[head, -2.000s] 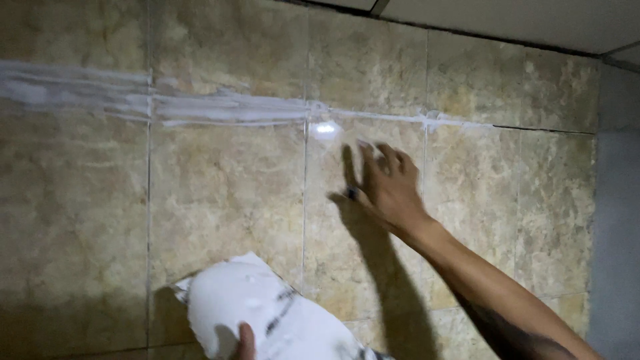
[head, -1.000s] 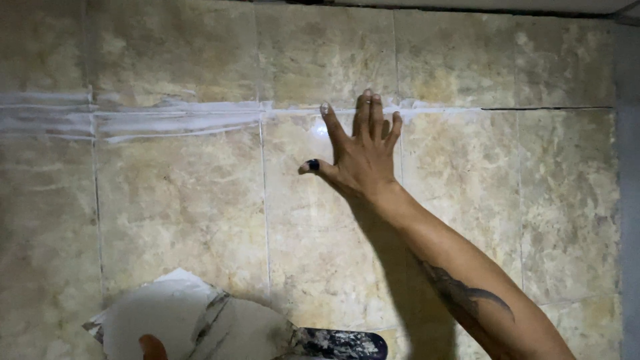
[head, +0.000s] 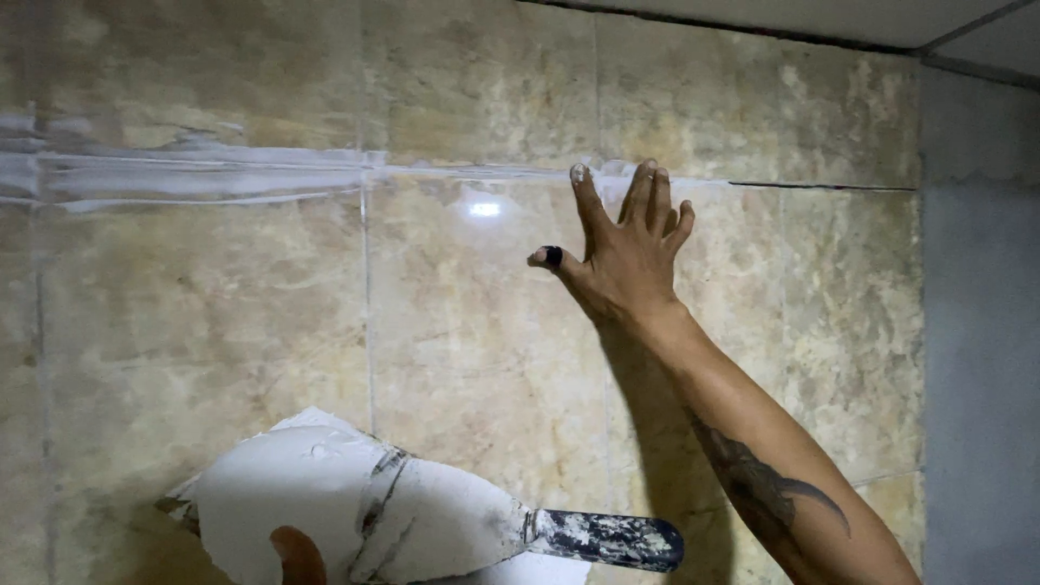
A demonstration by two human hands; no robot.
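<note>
My right hand (head: 630,252) is spread against the tiled wall (head: 487,341), its index fingertip coated white, on the joint smeared with white paste (head: 203,175). A black band circles its thumb, and it holds nothing. At the bottom left the thumb of my left hand (head: 299,556) presses on a board or sheet loaded with white paste (head: 276,471); the other fingers are hidden. On that load lies a putty knife (head: 455,520), its black handle (head: 609,539) spotted with dried paste and pointing right.
A dark open gap (head: 821,186) continues the joint to the right. The tiles end at a grey wall (head: 983,325), and ceiling panels (head: 853,24) run along the top right. Light reflects off the tile left of my right hand.
Two seconds ago my right hand was off the joint with fingers bent; its fingers are now spread on the joint. The putty knife's handle shows more fully.
</note>
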